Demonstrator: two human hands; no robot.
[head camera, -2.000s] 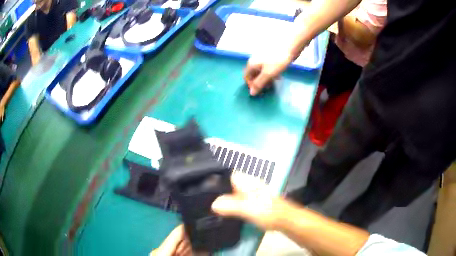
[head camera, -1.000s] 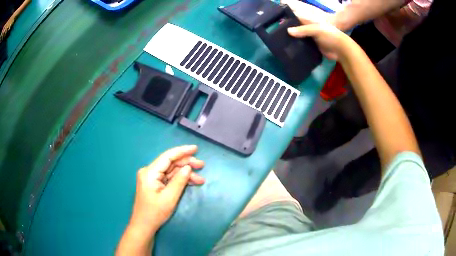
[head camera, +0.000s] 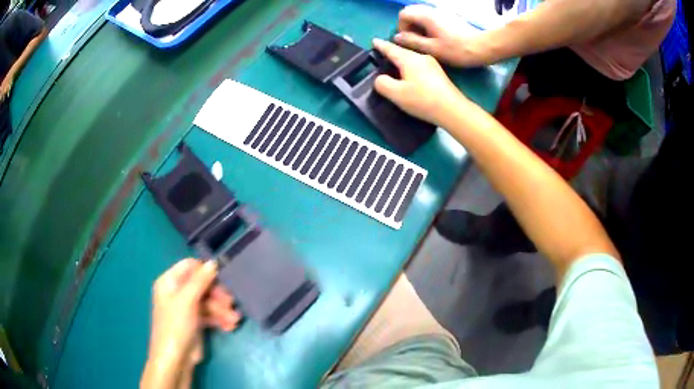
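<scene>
A black folding stand (head camera: 262, 277) lies opened out at lower left, dark strips beside its opening and at its lower end. My left hand (head camera: 186, 304) grips its near edge by the hinge, thumb and finger together. A second black folding stand (head camera: 323, 57) lies opened out at the upper middle. My right hand (head camera: 418, 83) holds its base panel, fingers over the top, covering part of it. Between the stands lies a white liner sheet (head camera: 224, 110) with a row of several black strips, blank at its left end.
Another person's hand (head camera: 434, 38) is by the second stand's far side, close to my right hand. A blue tray (head camera: 163, 38) is at upper left. A small white scrap (head camera: 218, 170) lies by the first stand. The bench edge runs along the right, with a red bin (head camera: 559, 137) below.
My left hand has closed on the first stand, which has shifted left and nearer, away from the liner. The second stand now lies flatter on the bench beneath my right hand.
</scene>
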